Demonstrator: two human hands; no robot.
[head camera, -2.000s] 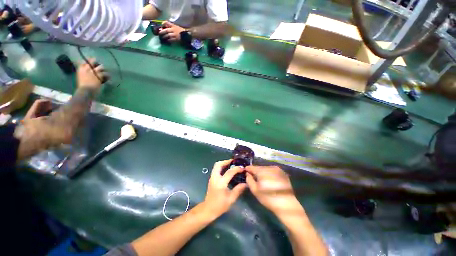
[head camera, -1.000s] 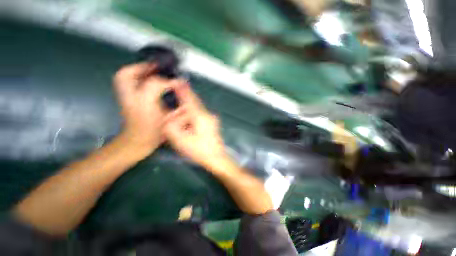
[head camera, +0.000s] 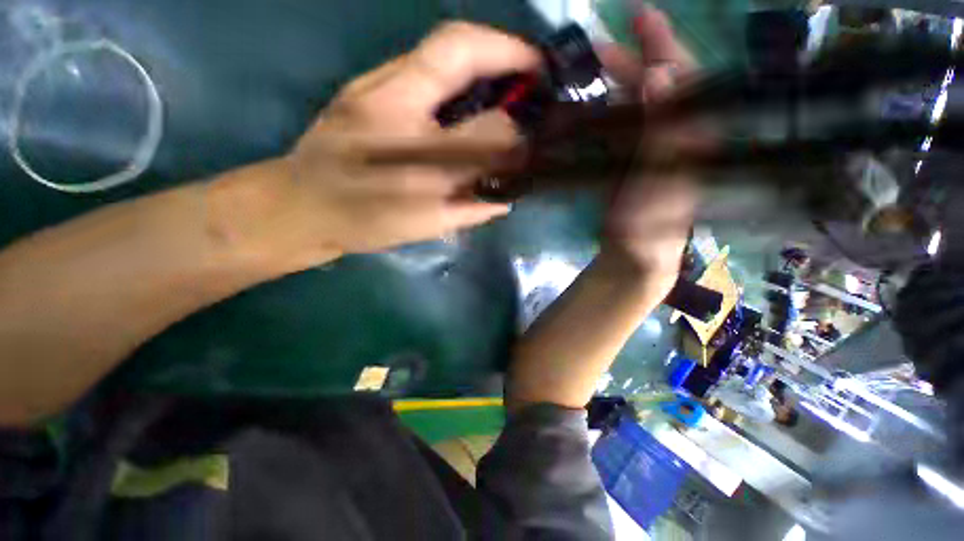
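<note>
My left hand (head camera: 396, 137) is closed around a black part (head camera: 476, 100) with a small red spot on it, held over the dark green mat. A black cylindrical piece (head camera: 572, 58) with a pale lower edge shows just beyond my left fingertips. My right hand (head camera: 657, 169) is raised to the right of it, blurred and partly hidden by a dark blurred band. Whether it holds anything cannot be told. A thin white ring (head camera: 155, 111) lies flat on the mat at the upper left.
A small tan square (head camera: 372, 378) lies near the bench's front edge. An open brown carton (head camera: 719, 301) stands beyond my right forearm. A blue tray (head camera: 640, 470) is at the lower right. A dark blurred band crosses the upper right. My dark clothing fills the lower left.
The view has swung to the right and tilted. My hands have come apart: the left keeps a black part, the right has moved away to the right. The conveyor has mostly left the view.
</note>
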